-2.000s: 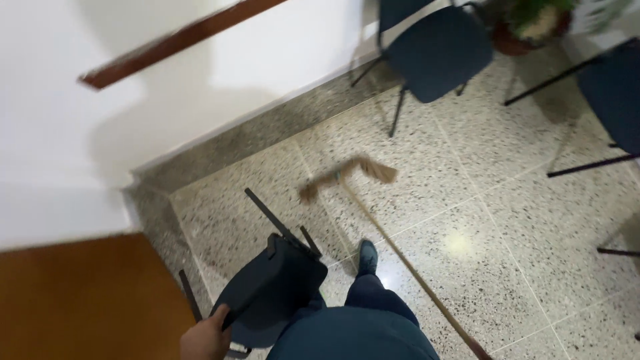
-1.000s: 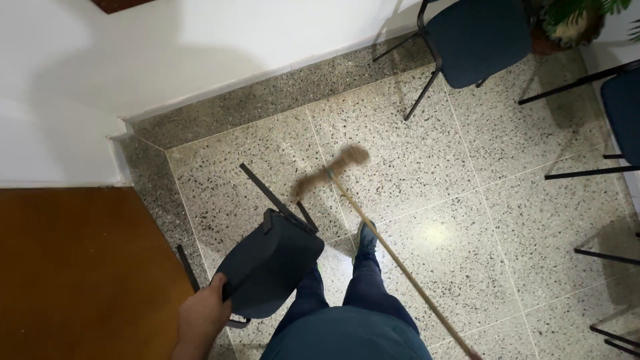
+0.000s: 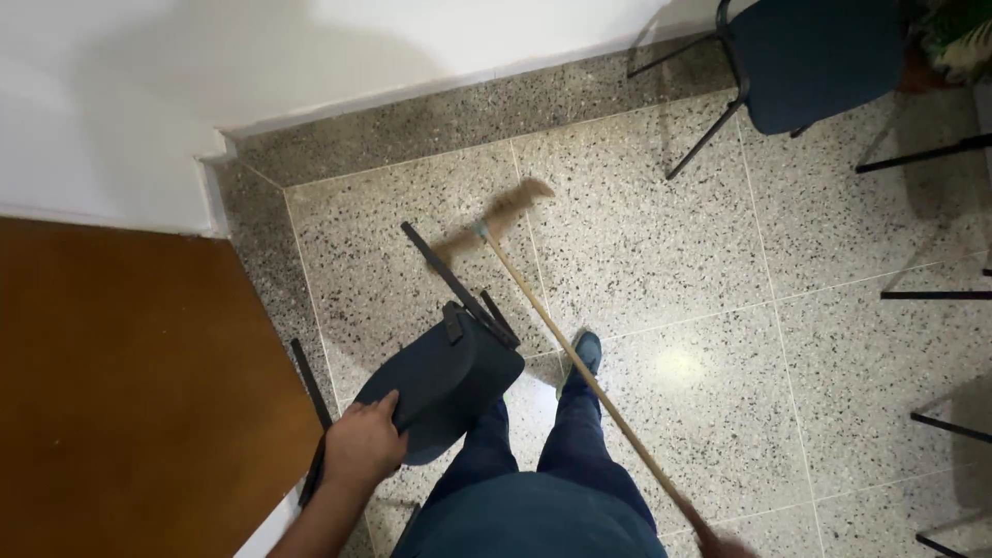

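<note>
My left hand (image 3: 366, 440) grips the edge of a dark plastic chair (image 3: 434, 380), which is tilted beside my legs with its black metal legs pointing up and left. A mop (image 3: 504, 213) with brown, blurred strands lies on the speckled floor ahead of my feet, partly behind one chair leg. Its long wooden handle (image 3: 577, 358) runs down to the right, across in front of my shoe. At the bottom edge, my right hand (image 3: 727, 547) holds the handle's end; it is blurred and mostly cut off.
A dark chair (image 3: 814, 62) stands near the wall at the upper right, with a potted plant (image 3: 961, 46) beyond it. More black chair legs (image 3: 938, 295) reach in from the right. A brown wooden surface (image 3: 139, 372) fills the lower left, and a grey baseboard (image 3: 434, 116) follows the white wall.
The mop head has swung and shifted on the floor, staying ahead of my feet. My left hand keeps its hold on the chair. The view has turned.
</note>
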